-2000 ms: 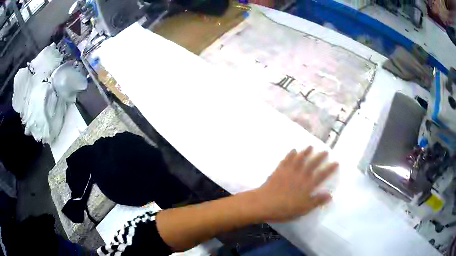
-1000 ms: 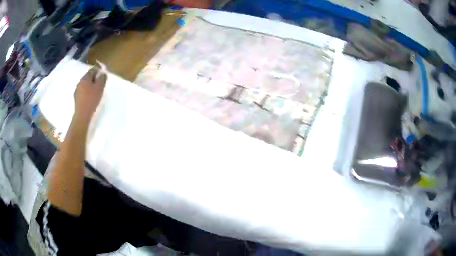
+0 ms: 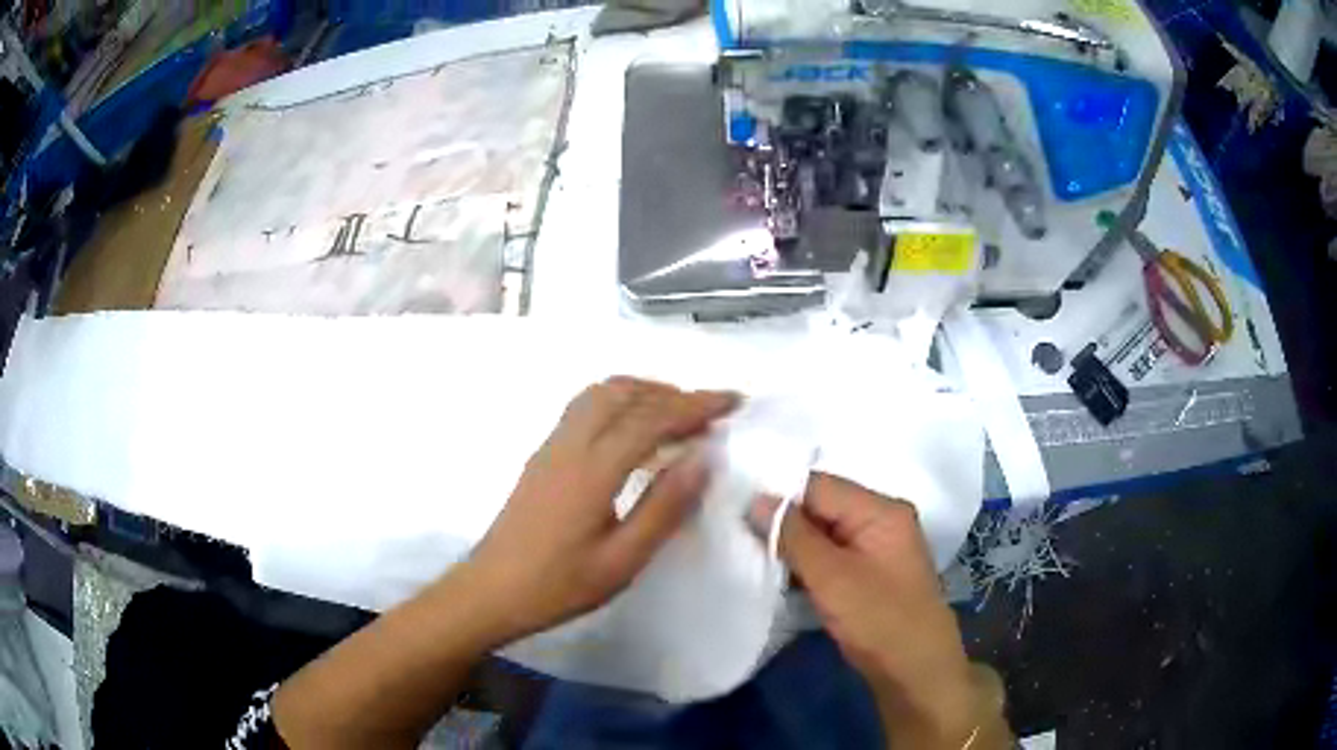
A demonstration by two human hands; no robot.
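Note:
A broad white fabric panel (image 3: 293, 425) lies along the front of the table and hangs over its edge towards my lap. My left hand (image 3: 601, 498) holds the fabric near its right end, thumb and fingers around a fold. My right hand (image 3: 865, 557) pinches the fabric edge just right of it, where a narrow white strip or rolled edge shows at the fingertips. The overlock machine (image 3: 938, 161) with blue panel stands behind, its silver plate (image 3: 682, 191) left of the needle area. A white tape (image 3: 1002, 418) runs over the table edge.
A greyish marked pattern sheet (image 3: 367, 191) lies at the back left beside brown board (image 3: 125, 242). Red and yellow scissors (image 3: 1185, 305), a small black block (image 3: 1097, 384) and a ruler strip (image 3: 1158, 416) are at the right. Thread trimmings (image 3: 1019, 557) hang at the front edge. Black cloth (image 3: 183, 667) is lower left.
The view has swung right to the machine. My left hand has left the panel's far left end and is now near its right end. My right hand is now clearly visible, pinching the fabric edge.

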